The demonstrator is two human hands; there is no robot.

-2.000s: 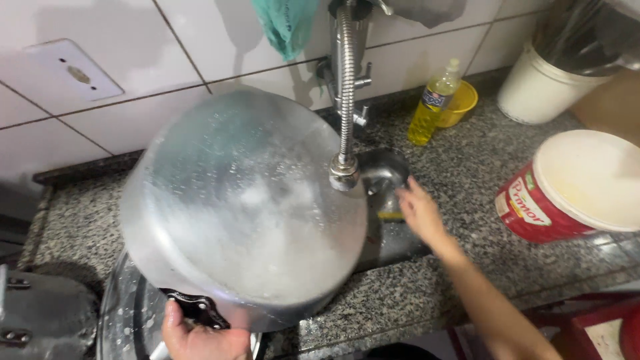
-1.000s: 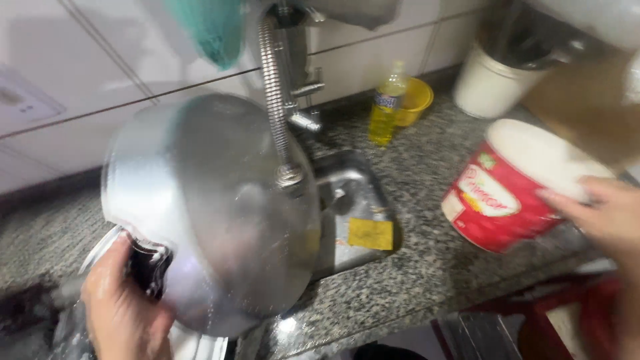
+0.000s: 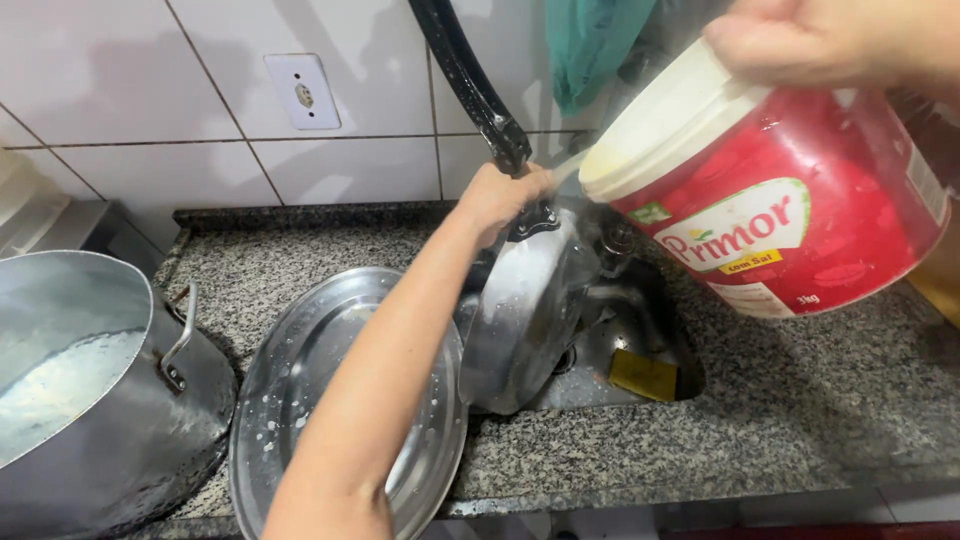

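My left hand (image 3: 510,196) grips the long black handle of an aluminum pan (image 3: 517,315), which stands on its side over the sink (image 3: 675,300). My right hand (image 3: 810,45) holds the rim of a red Primor tub (image 3: 810,210), tilted with its white mouth toward the pan. A pale stream leaves the tub's lip and falls at the pan, near my left hand. A yellow sponge (image 3: 643,375) lies in the sink basin. Left of the sink, an oval metal platter (image 3: 259,420) with drops on it rests under my left forearm.
A large aluminum pot (image 3: 90,435) holding cloudy liquid stands at the left, its loop handle (image 3: 184,337) pointing at the platter. The tiled wall behind the granite counter (image 3: 757,390) has a power outlet (image 3: 302,91). A green plastic bag (image 3: 592,45) hangs above the sink.
My right hand has lifted the red tub off the counter and tipped it over the sink. My left hand has moved along to the pan's long handle. The view has swung left.
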